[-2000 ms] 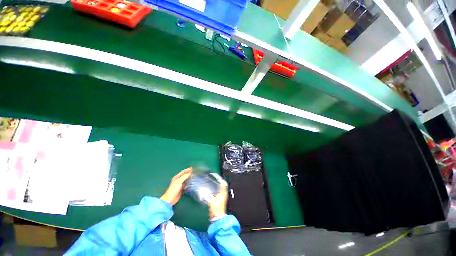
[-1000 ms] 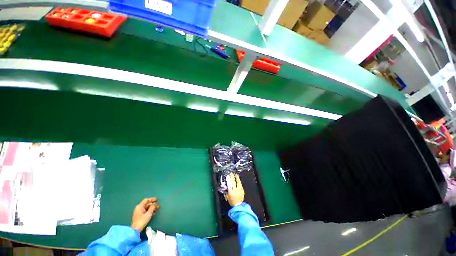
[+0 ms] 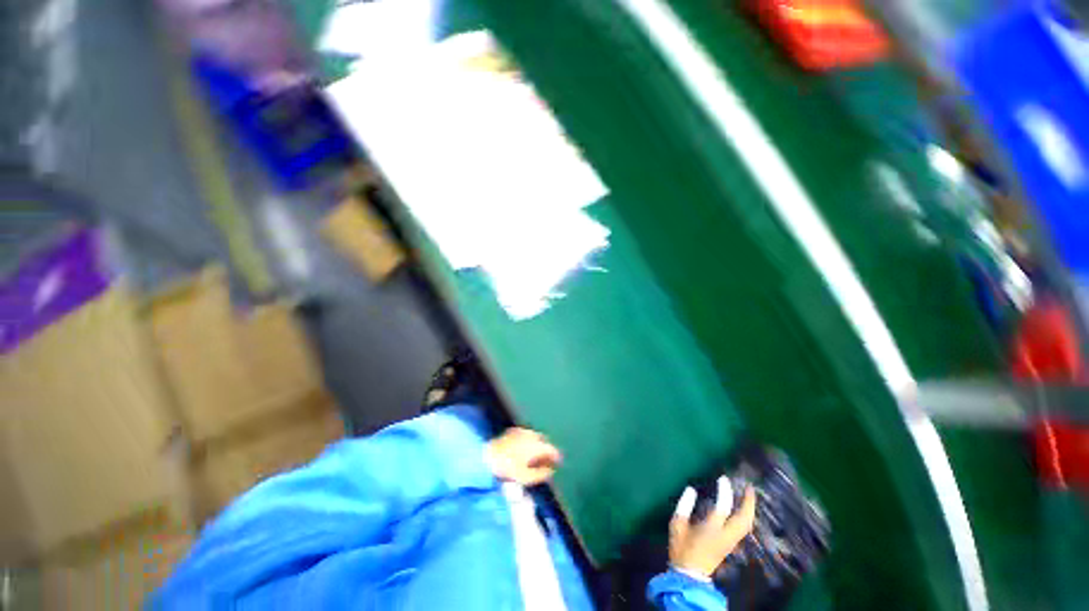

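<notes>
The view is tilted and blurred. My right hand (image 3: 713, 528) is at the bottom, fingers spread with whitish tips, at the near side of the shiny bagged units (image 3: 782, 519) in the black tray. The bags blur together, and whether the fingers touch one is unclear. The black tray (image 3: 639, 567) is mostly hidden by my hand and cut off by the lower edge. My left hand (image 3: 522, 457) is at the bench's front edge near my chest, fingers curled; blur hides whether it holds anything.
White instruction sheets (image 3: 478, 155) lie on the green bench (image 3: 561, 370). A white shelf rail (image 3: 824, 257) curves along the right. Beyond it are red trays (image 3: 824, 30) and a blue bin (image 3: 1033, 119). Cardboard boxes (image 3: 227, 370) stand on the floor at the left.
The view has swung left and tilted strongly; the floor and boxes now show. My right hand stays by the tray, its fingers now spread. My left hand is now at the bench edge by my body.
</notes>
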